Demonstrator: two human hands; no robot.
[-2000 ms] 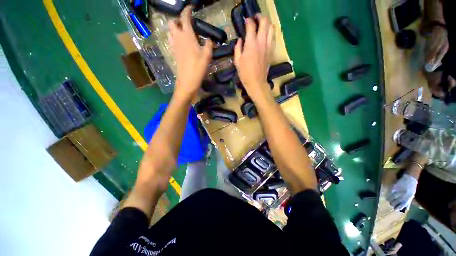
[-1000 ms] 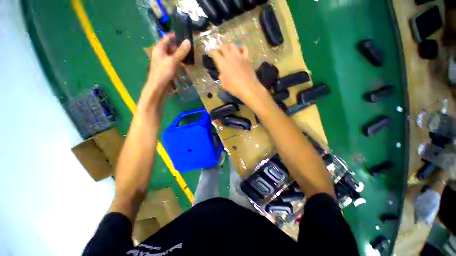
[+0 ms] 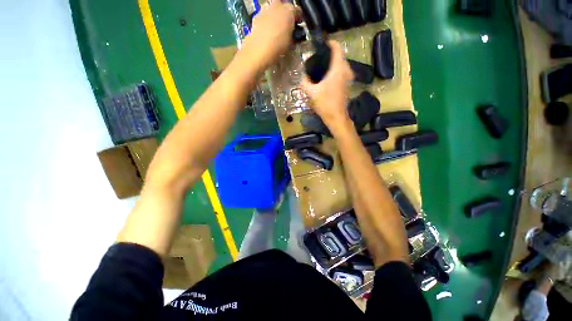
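My right hand is shut on a black housing above a clear blister tray on the cardboard-covered bench. My left hand is at the top of the picture by the tray's far rows; its fingers are blurred and I cannot tell if it holds anything. A row of black housings stands side by side at the top. Loose black housings lie in a heap nearer me. A nearer clear tray holds housings with pale oval rings.
A blue stool stands left of the bench. Cartons and a dark slotted crate are on the green floor. The green conveyor belt carries black parts on the right. Another person's gloved hand is at lower right.
My left hand has moved up and right to the tray's far end. My right hand has moved right and up and now holds a black housing. The view has shifted.
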